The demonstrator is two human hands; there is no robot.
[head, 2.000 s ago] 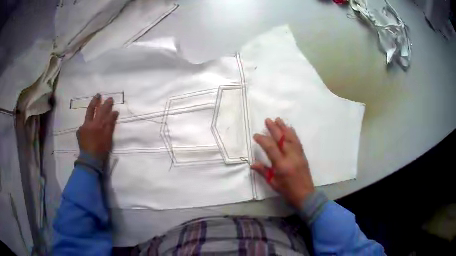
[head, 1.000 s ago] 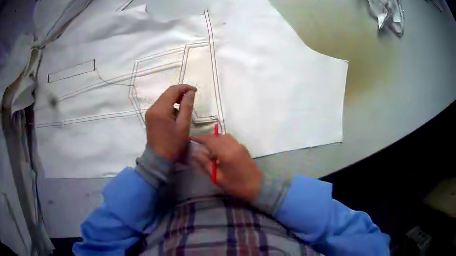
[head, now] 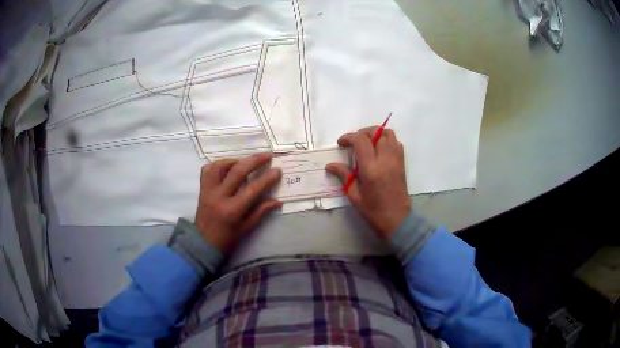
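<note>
A large white garment panel (head: 408,129) lies flat on the table, with double dark stitching, a pointed flap (head: 280,88) and a yoke seam (head: 304,81). A small white marking template (head: 309,178) with red and dark lines and writing lies across the panel's near edge, just below the flap's corner. My left hand (head: 234,194) presses the template's left end with spread fingers. My right hand (head: 374,177) holds a thin red pencil (head: 382,129), tip direction unclear, and its fingers hold the template's right end.
Bundled white cloth (head: 27,129) lies crumpled along the left side and hangs at its near end. White cloth scraps (head: 542,20) lie at the far right. The pale table (head: 544,136) has a curved right edge, with a dark area beyond.
The template now lies across the panel's near edge. My left hand has come from the left side of the panel to the template. The panel sits nearer to me than two seconds ago.
</note>
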